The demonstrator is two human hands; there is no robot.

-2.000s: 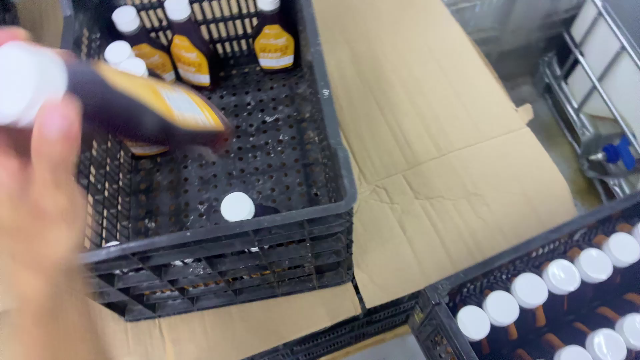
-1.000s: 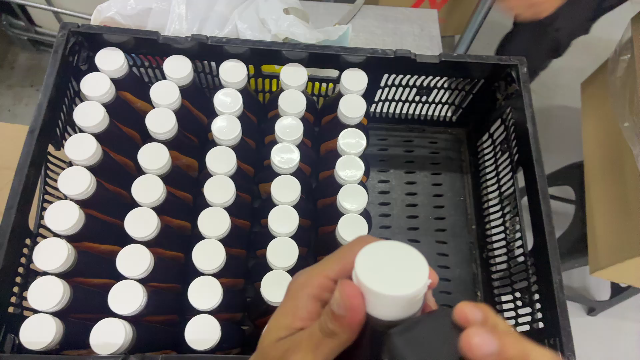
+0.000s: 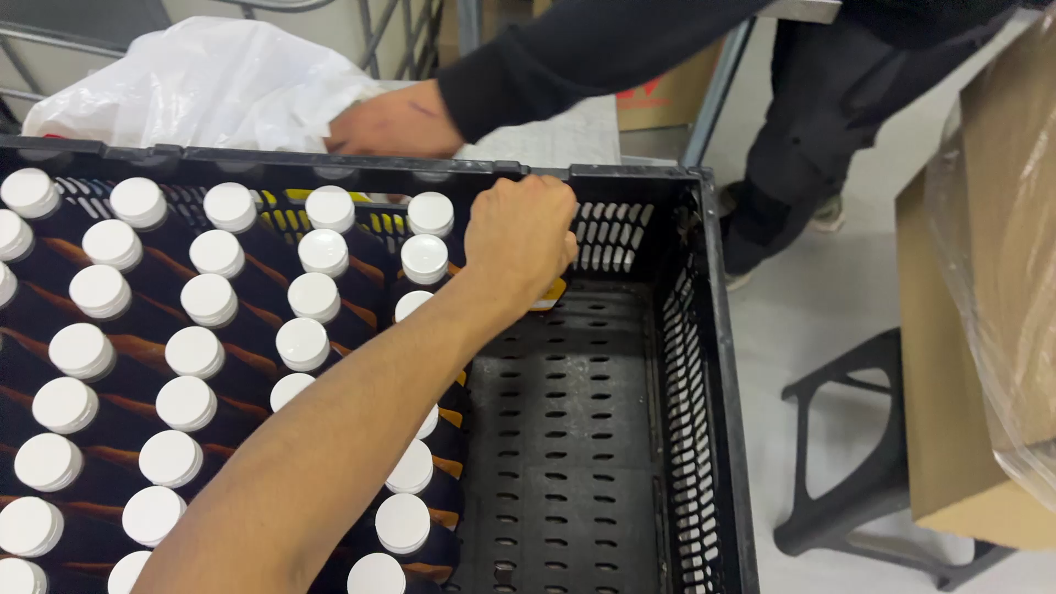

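My left hand (image 3: 521, 239) reaches across the black plastic crate (image 3: 730, 371) to its far wall, knuckles up and fingers closed around the top of a bottle. Part of that bottle's yellow-orange label (image 3: 549, 294) shows below my hand; its cap is hidden. Just left of my hand, a white-capped dark bottle (image 3: 431, 214) stands at the far end of the nearest row. Several rows of upright bottles with white screw caps (image 3: 209, 299) fill the crate's left part. My left forearm covers some of them. My right hand is out of view.
Behind the crate, a co-worker's hand (image 3: 396, 124) in a black sleeve touches a white plastic bag (image 3: 198, 87). A black plastic stool (image 3: 858, 462) and a cardboard box (image 3: 949, 371) with clear film stand at the right. The co-worker's leg (image 3: 804, 140) is beyond the crate.
My left hand has moved from the near part of the crate to its far wall. My right hand has left the view. The co-worker's hand is now at the white bag.
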